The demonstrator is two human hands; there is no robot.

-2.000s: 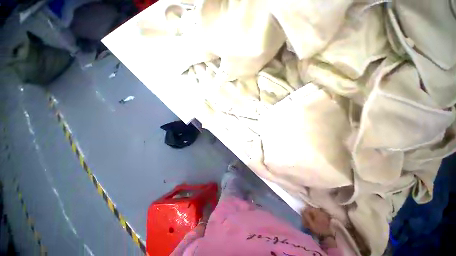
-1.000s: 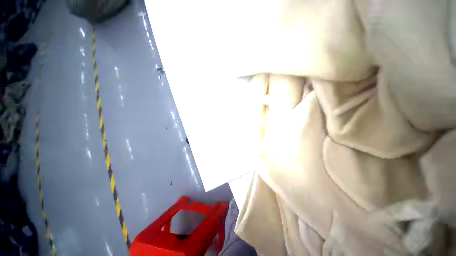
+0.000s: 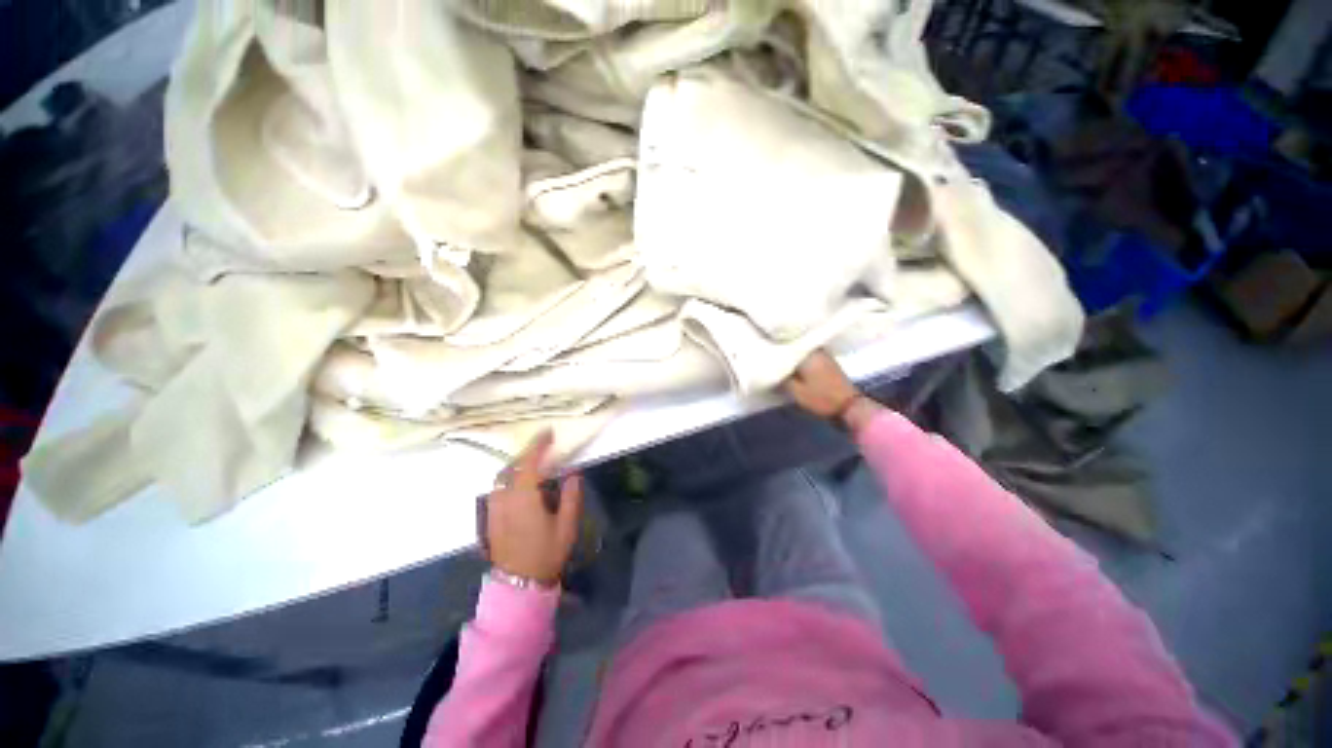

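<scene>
Cream garments lie heaped on a white-topped table. My left hand is at the table's front edge, with thumb and fingers apart; its fingertips reach the lower border of the cloth, and nothing is clearly held. A thin band circles its wrist. My right hand is farther right at the same edge, its fingers against a garment's folded edge; whether they grip the cloth cannot be told. No tool can be made out in either hand.
A cream sleeve-like piece hangs over the table's right end. Dark olive cloth lies on the grey floor at right. Blue containers and a brown box stand beyond. My legs are close below the front edge.
The view has swung from the table's pointed corner and red stool to the table's long front edge. Both my hands and pink sleeves now show; a second ago no hand was clearly visible.
</scene>
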